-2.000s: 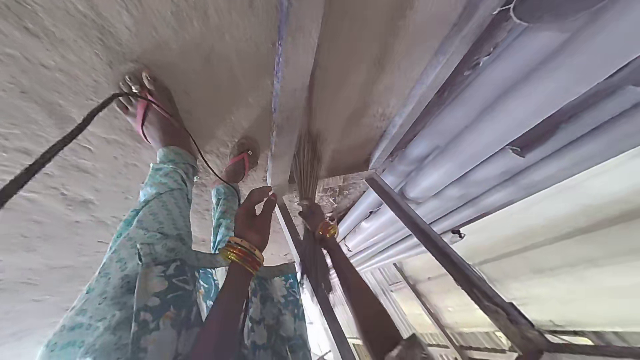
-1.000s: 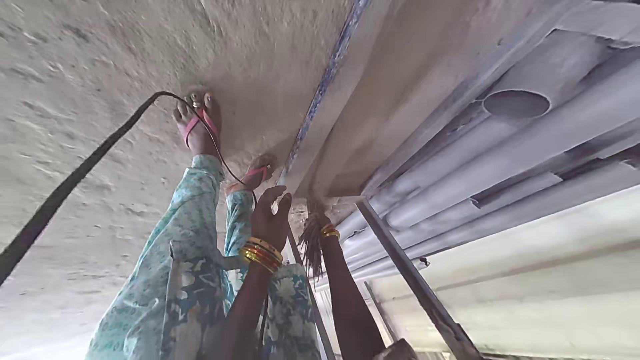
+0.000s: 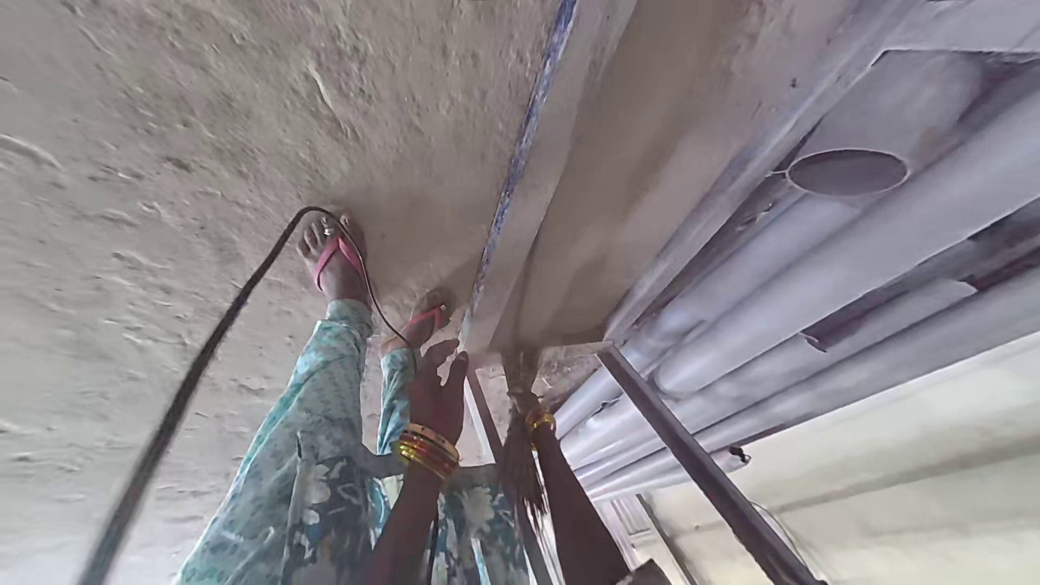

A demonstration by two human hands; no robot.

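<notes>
My right hand (image 3: pixel 524 400) grips a hand broom (image 3: pixel 520 475) at the near end of a long, dusty trough-like channel (image 3: pixel 626 187). The broom's loose bristles point back toward my body beside the gold bangles on that wrist; its part beyond the hand is blurred. My left hand (image 3: pixel 439 394), with several bangles, is at the channel's left rim (image 3: pixel 508 244). Its fingers are curved and apart, with nothing seen between them; whether they touch the rim is unclear.
My feet in pink sandals (image 3: pixel 340 252) stand on rough ground (image 3: pixel 203 146) left of the channel. A dark cord (image 3: pixel 203 349) loops over one foot. Large grey pipes (image 3: pixel 780 301) lie along the right, by a metal bar (image 3: pixel 699 463) and a pale wall (image 3: pixel 894 471).
The broom's bristles stretched forward into the channel two seconds ago; now they point back toward my body. My left hand stays near the rim. The view has shifted.
</notes>
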